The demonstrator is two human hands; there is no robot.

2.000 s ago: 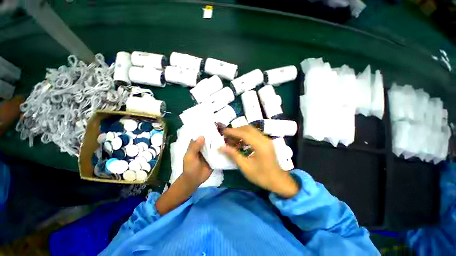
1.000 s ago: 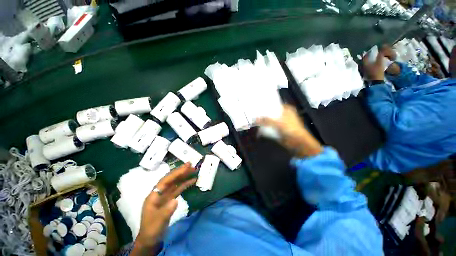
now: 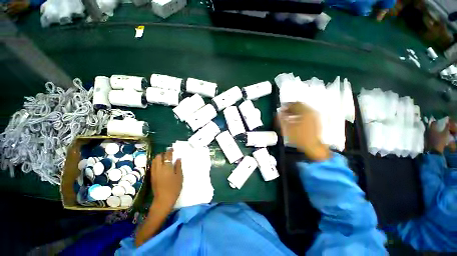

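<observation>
My left hand (image 3: 166,176) lies at the left edge of the stack of white sleeves (image 3: 194,175), fingers on or beside it; its exact contact is hard to see. My right hand (image 3: 302,127) is blurred over the left part of the bagged units (image 3: 328,112) on the black tray (image 3: 320,187); what its fingers touch or hold cannot be made out. Several white cylindrical devices (image 3: 229,146) with dark ends lie loose between the sleeves and the tray, and more lie in rows (image 3: 164,96) behind.
An open cardboard box (image 3: 64,186) of white and blue discs stands left of my left hand. A pile of looped white cords (image 3: 45,132) lies beyond it. Another person's hands (image 3: 441,135) are at the right edge, beside a second tray of bagged units (image 3: 393,122).
The view has swung back left. My left hand has moved from above the sleeves down to their left edge. My right hand has moved from the near edge of the bagged units to their left side.
</observation>
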